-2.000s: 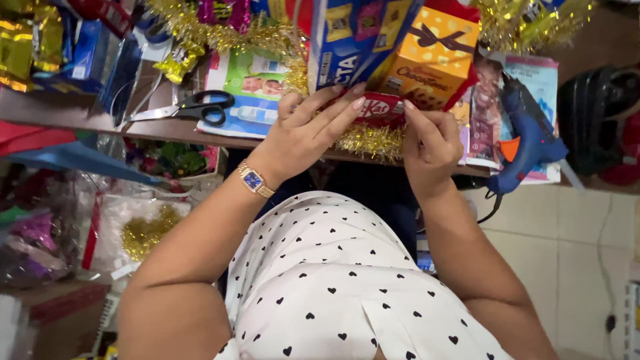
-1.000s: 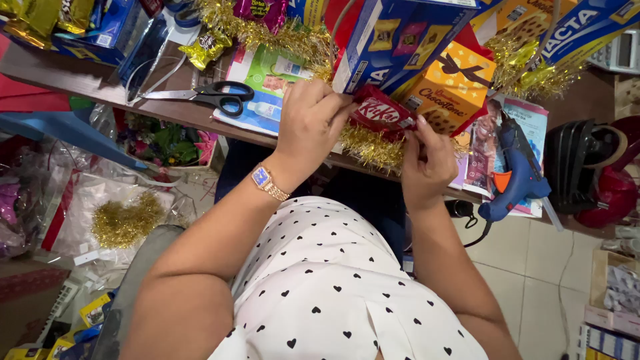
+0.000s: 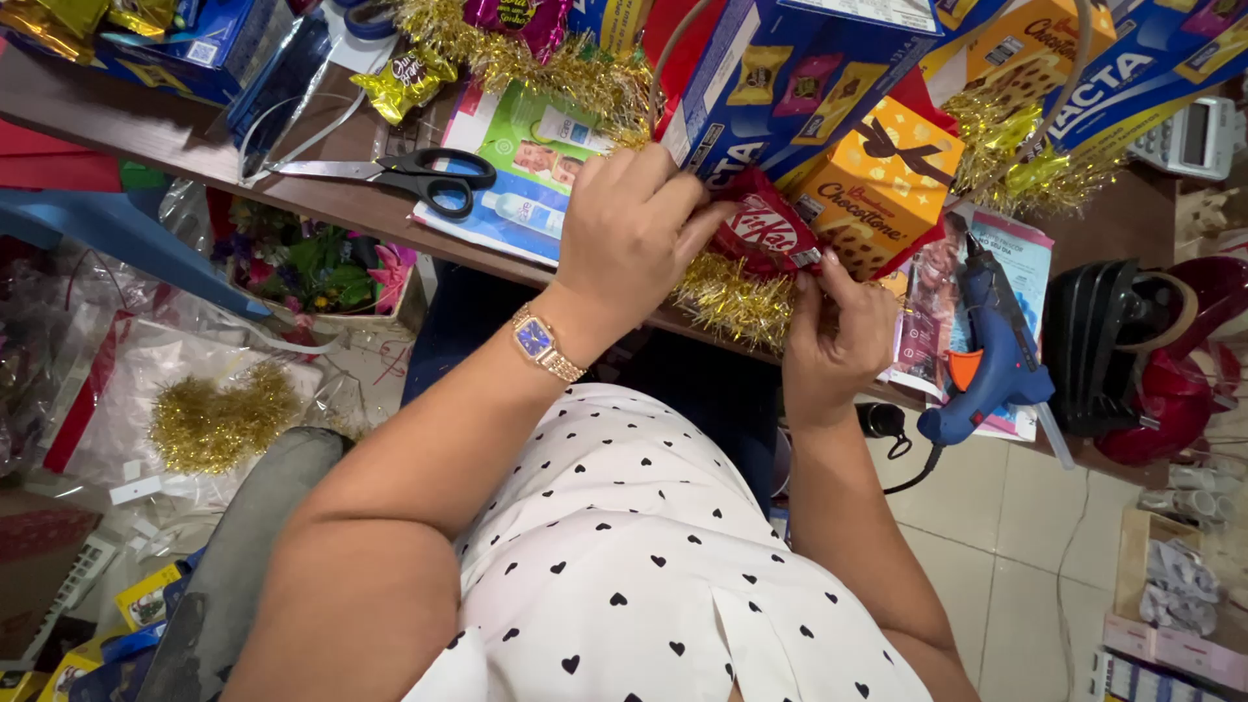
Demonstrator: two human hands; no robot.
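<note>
A red KitKat packet is held by its two ends between my hands. My left hand pinches its left end, and the fingertips of my right hand grip its lower right corner. Directly behind the packet stand a blue Lacta chocolate box and an orange Chocotone box, with red paper around them. Gold tinsel garland runs just below the packet, along the table edge.
Black-handled scissors lie on a printed leaflet to the left. A blue hot glue gun rests at the right, beside a black and red object. A yellow wrapped sweet and more Lacta boxes are farther back.
The packet, first low against the boxes and partly covered by my fingers, was lifted to show its front and now sits tilted close against them. Both hands have stayed at its ends.
</note>
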